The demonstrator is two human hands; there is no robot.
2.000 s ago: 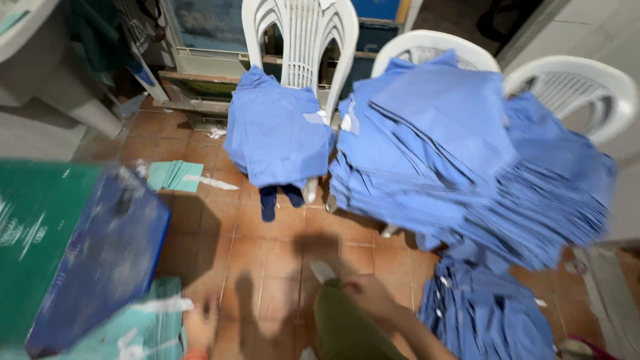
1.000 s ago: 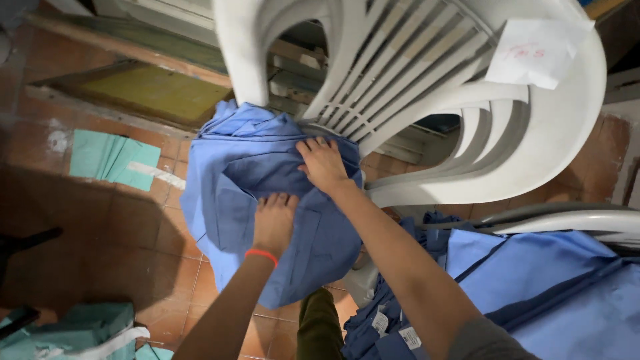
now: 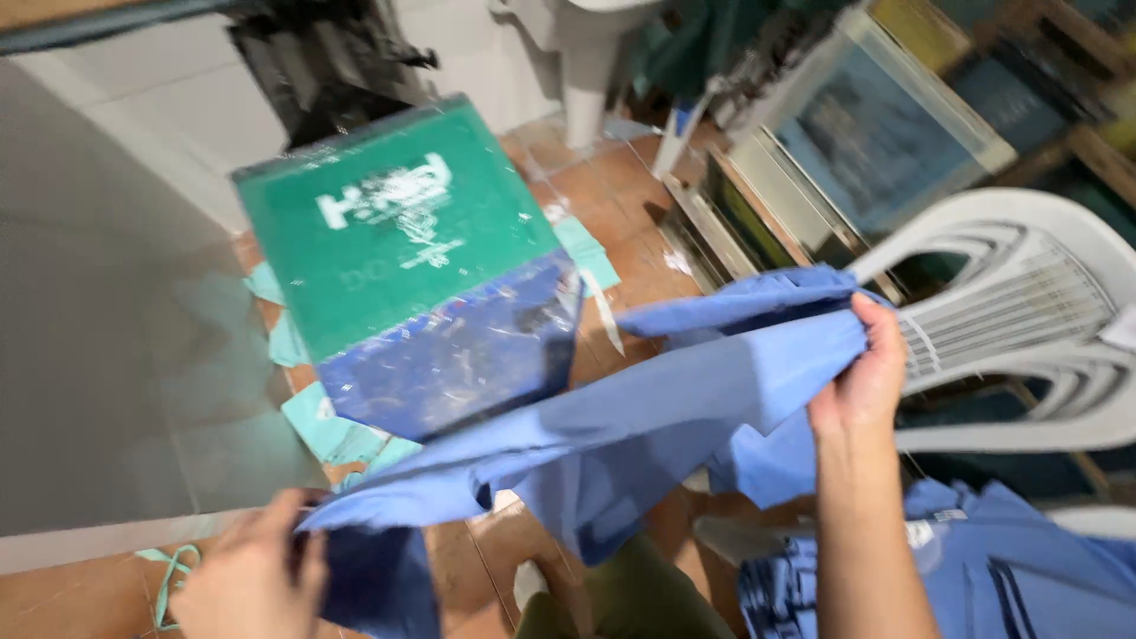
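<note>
A blue cloth garment point(image 3: 621, 426) is stretched in the air between my two hands, with a darker navy part hanging at its left end. My left hand point(image 3: 253, 568), blurred at the lower left, grips that end. The other end, near the white plastic chair point(image 3: 994, 444), is pinched in my right hand point(image 3: 865, 368). Beneath and beyond the cloth stands a low platform with a green top point(image 3: 399, 231) bearing worn white writing and a scuffed blue section point(image 3: 461, 346). More blue fabric lies just past the raised cloth, partly hidden by it.
Stacked blue garments point(image 3: 1029, 568) lie at the lower right. Pale green cloth pieces point(image 3: 333, 426) are on the tiled floor around the platform. Framed screens point(image 3: 887, 124) lean at the upper right, and a white pedestal point(image 3: 586, 80) stands at the back. A grey surface point(image 3: 115, 311) borders the left.
A second ago both hands were on the blue pile on the chair; now they hold a garment stretched apart. The view has swung left toward the green and blue platform.
</note>
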